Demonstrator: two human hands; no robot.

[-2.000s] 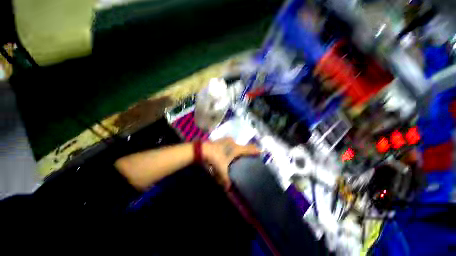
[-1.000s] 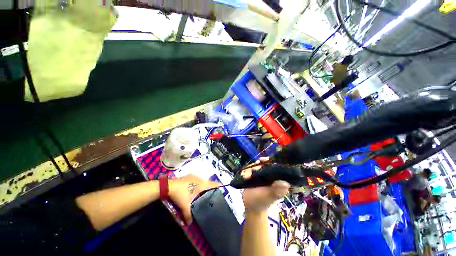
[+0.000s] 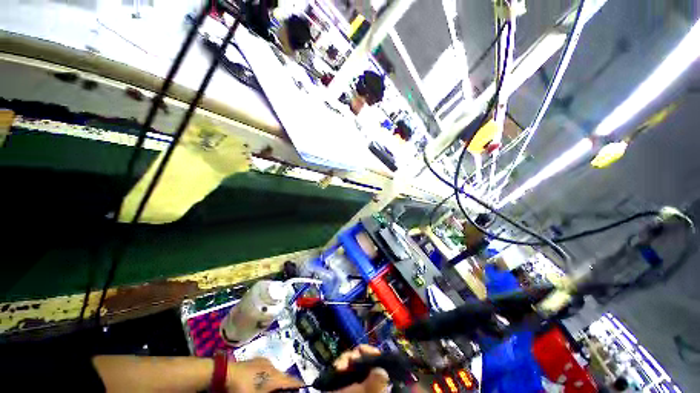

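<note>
My left hand (image 3: pixel 265 376), with a red band at the wrist, is at the bottom edge and partly cut off. A thin dark line shows at its fingertips; what its fingers hold is not visible. My right hand (image 3: pixel 368 374) is also cut off at the bottom, just right of the left. It is closed around a black screwdriver (image 3: pixel 394 364), which looks blurred. A thick, blurred black shape (image 3: pixel 468 318) rises to the right above the hand. The flat black unit is out of the picture.
A white wash bottle (image 3: pixel 255 311) stands left of the hands. Behind are red bins (image 3: pixel 391 295), blue bins (image 3: pixel 359 252) and red digits (image 3: pixel 454 381). A green conveyor (image 3: pixel 276 222) with yellow edging runs across the left. Black cables (image 3: pixel 529 230) hang at right. People are far back.
The view has tilted up, so bench and hands sit lower and the black unit has left the picture. My right hand, absent two seconds ago, came in with the screwdriver one second ago and still grips it.
</note>
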